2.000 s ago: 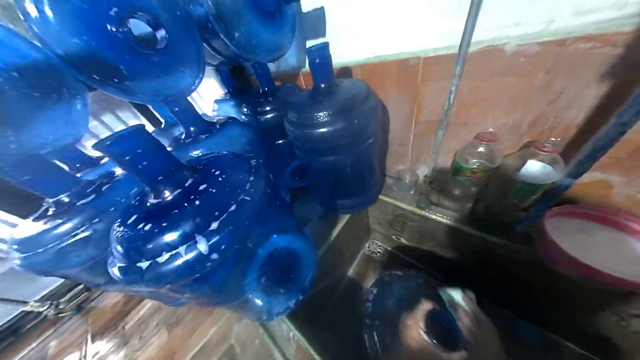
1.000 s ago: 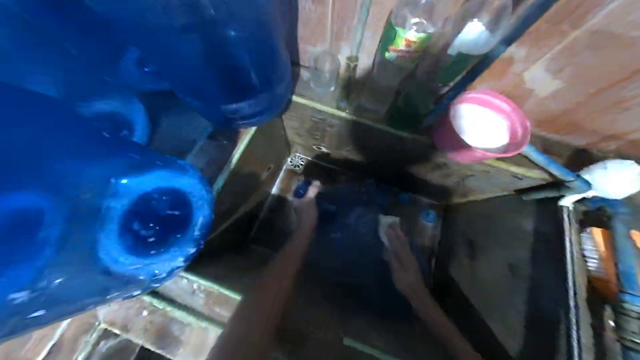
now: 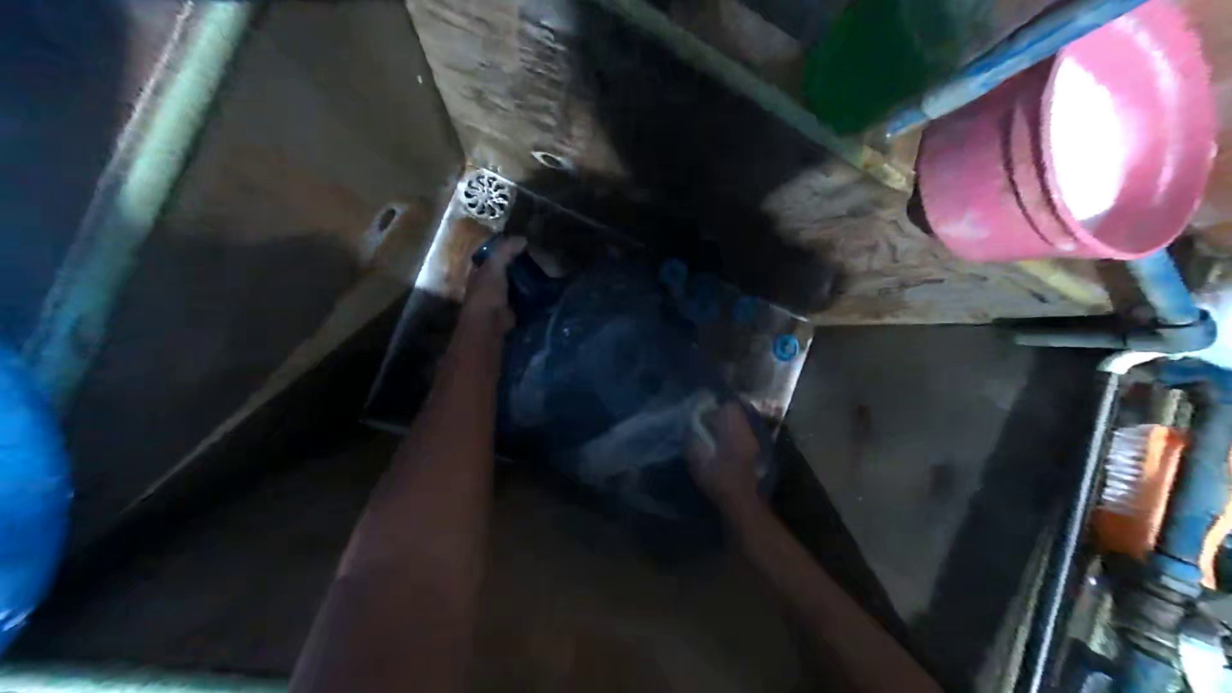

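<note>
A dark blue water jug [image 3: 616, 375] lies on its side at the bottom of a deep tiled basin, its neck toward the upper left. My left hand [image 3: 496, 279] is closed around the neck. Against the jug's lower right body my right hand [image 3: 727, 448] presses a pale cloth or pad [image 3: 705, 428], blurred. Several small blue caps lie beyond the jug, one blue cap [image 3: 786, 347] near the floor's right corner. Shadow hides the jug's lower edge.
A round metal drain grate [image 3: 486, 195] sits in the basin's far left corner. A pink bucket [image 3: 1001, 164] with white contents stands on the ledge at upper right, beside a blue pipe [image 3: 1039, 48]. An orange brush [image 3: 1136, 491] is at the right. Part of another blue jug [image 3: 29, 491] shows at left.
The view has moved down into the basin. Both hands were together at the jug's mouth two seconds ago; now they are apart, left at the neck, right on the body.
</note>
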